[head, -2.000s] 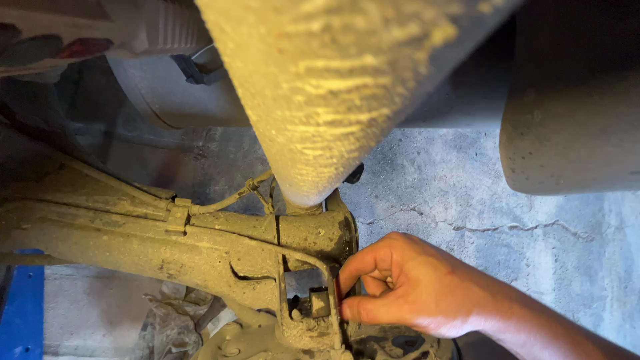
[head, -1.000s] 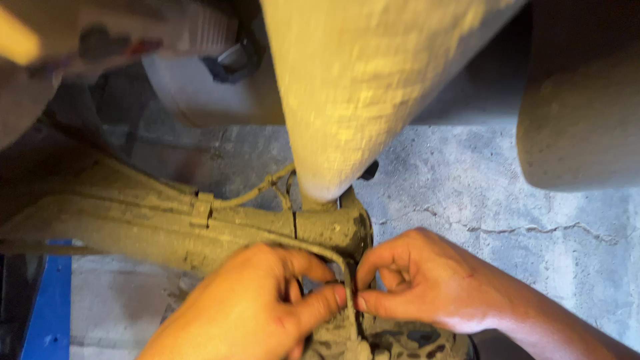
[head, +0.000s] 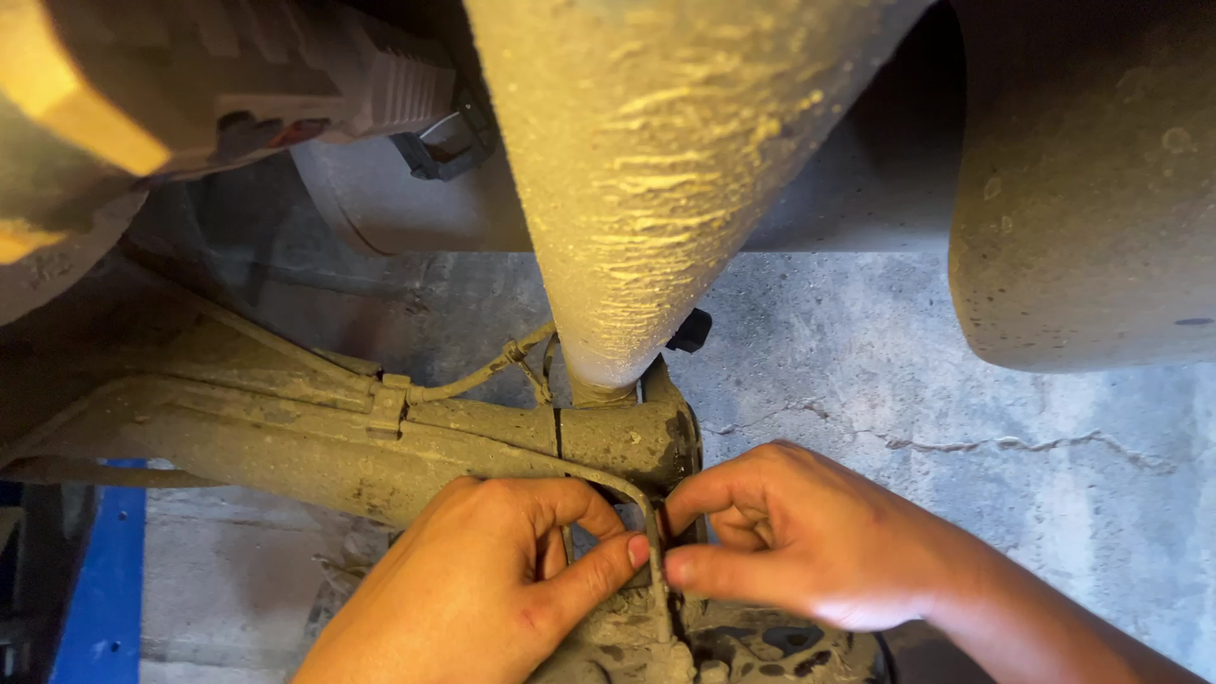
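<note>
A dirt-coated vehicle axle tube (head: 475,437) runs across the left and middle, with a thin metal line (head: 608,480) along it that bends down between my hands. My left hand (head: 494,570) is at the left of this bend, thumb and forefinger close together beside the line. From the right, my right hand (head: 798,541) reaches in, its forefinger and thumb at the bracket edge just right of the line. Whether either hand grips something small cannot be made out. A bracket clip (head: 388,407) sits on the tube. Below lies a muddy metal assembly (head: 788,646), partly hidden.
A large tapering dusty tube (head: 655,190) comes down from above to the axle. At the upper right hangs a rounded dusty housing (head: 1083,190). A pale cylinder (head: 427,199) lies behind. Further down are a cracked concrete floor (head: 950,408) and a blue metal piece (head: 104,579).
Two seconds ago only my right hand was in view at the bracket. My left hand has come in from below to the left side of the thin line; my right hand remains at the right.
</note>
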